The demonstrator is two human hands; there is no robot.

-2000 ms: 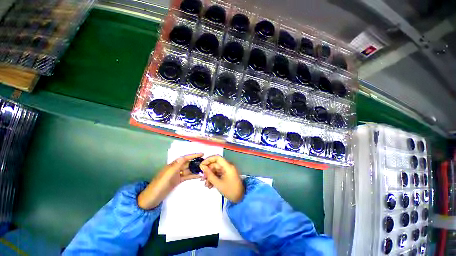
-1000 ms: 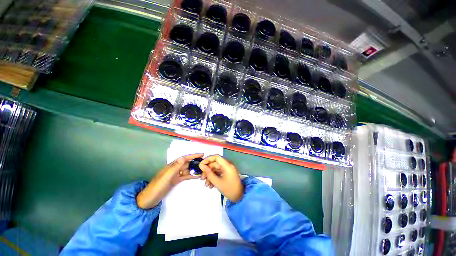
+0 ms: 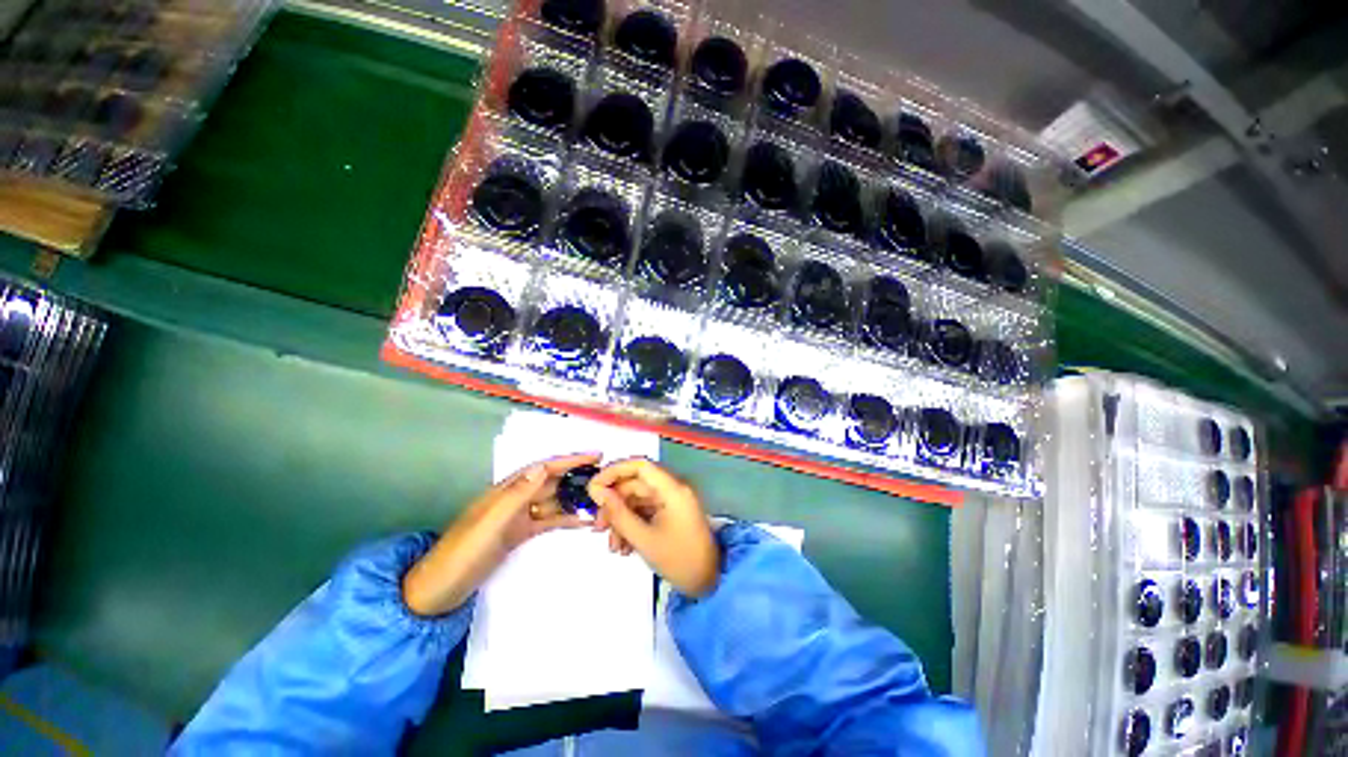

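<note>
A small round black part (image 3: 577,490) is held in the fingertips above white paper sheets (image 3: 569,629). My left hand (image 3: 495,535) grips the part from its left side, with thumb and fingers around its edge. My right hand (image 3: 661,521) touches the part's right side with thumb and forefinger; its other fingers are curled. Both hands are bare, with blue sleeves. The part's underside is hidden by the fingers. Beyond the hands, a clear blister tray (image 3: 628,306) holds rows of black round parts.
A red-orange carrier tray (image 3: 710,441) shows under the clear tray. At the right stands a white tray stack (image 3: 1087,555) with black parts. Another brownish clear tray (image 3: 126,89) lies on a yellow-brown board at upper left. Stacked clear trays (image 3: 37,429) stand at the left edge.
The hands stay in the same place with the part between them. The bright reflection seen on the part a second ago is smaller now.
</note>
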